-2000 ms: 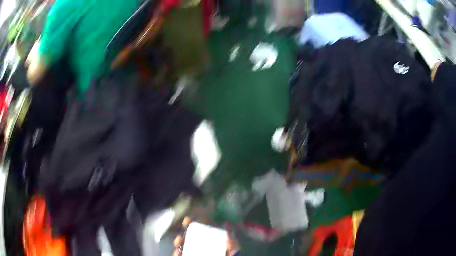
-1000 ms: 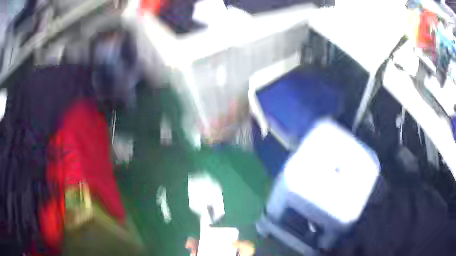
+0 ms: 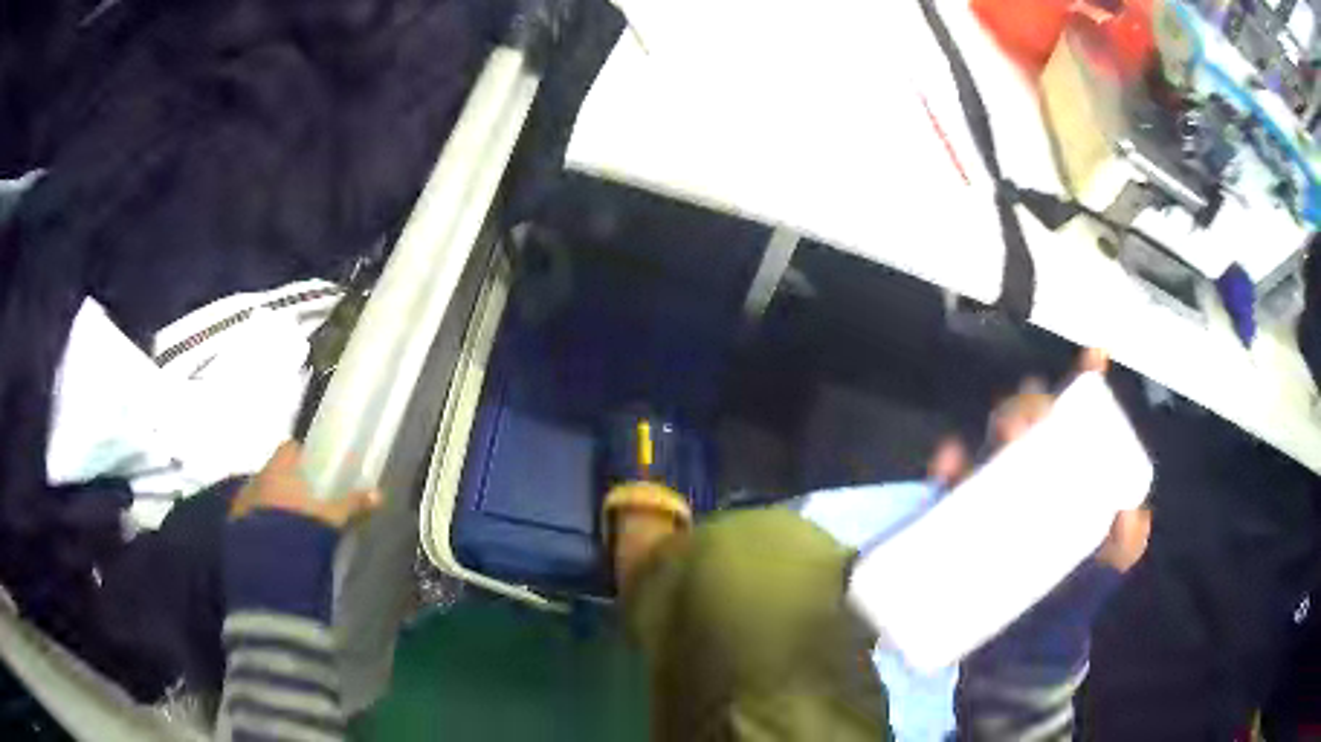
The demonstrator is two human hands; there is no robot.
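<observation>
A smartphone (image 3: 1007,522) with a white, glaring front lies tilted in my right hand (image 3: 1123,529). The fingers show at its far and right edges; the palm is hidden under it. My left hand (image 3: 302,490) is at the lower left, its fingers closed over a long pale bar (image 3: 435,239). Both forearms have dark blue sleeves with grey stripes. A white tabletop (image 3: 768,123) lies ahead, with a thin red pencil (image 3: 945,139) and a long black fabric strip (image 3: 1000,189) on it.
My olive-clad leg (image 3: 761,623) reaches over a blue box-like piece (image 3: 533,486) under the table. A light blue stool (image 3: 869,507) is partly beneath the phone. Dark cloth and white striped cloth (image 3: 239,355) lie left. An orange-red bag (image 3: 1026,29) is at the upper right.
The view has moved from the floor and stool to the table. The phone is now higher and to the right. My left hand has come into view on the bar.
</observation>
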